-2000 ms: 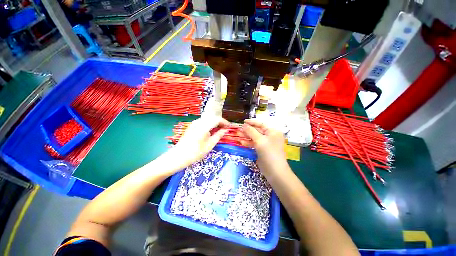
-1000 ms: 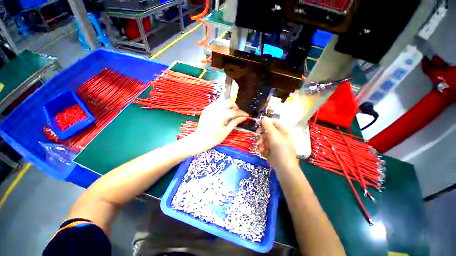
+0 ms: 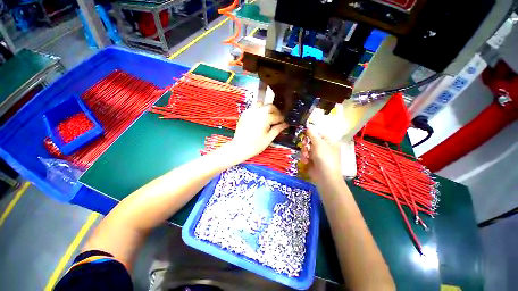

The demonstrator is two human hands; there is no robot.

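My left hand [image 3: 258, 131] is at the left of the crimping die [image 3: 296, 116], its fingertips bent in close to it. My right hand [image 3: 322, 154] is curled just right of and below the die. What either hand pinches is too small and blurred to tell. The dark press head [image 3: 301, 77] is above both hands. The working bundle of red wires [image 3: 275, 157] lies under and between my hands. The blue terminal tray [image 3: 250, 260], full of silvery terminals, is nearest my body.
The left wire bundle [image 3: 204, 102] lies left of the press. The large blue bin [image 3: 28, 145] holds red wires and a small blue box [image 3: 94, 133]. The right wire pile [image 3: 397, 176] is right of the press, before a red angular piece [image 3: 389, 120]. A power strip [image 3: 451, 94] stands behind.
The view has shifted slightly. My hands were together at a short red piece by the die; now they are a little apart, with my right hand slightly lower and further right.
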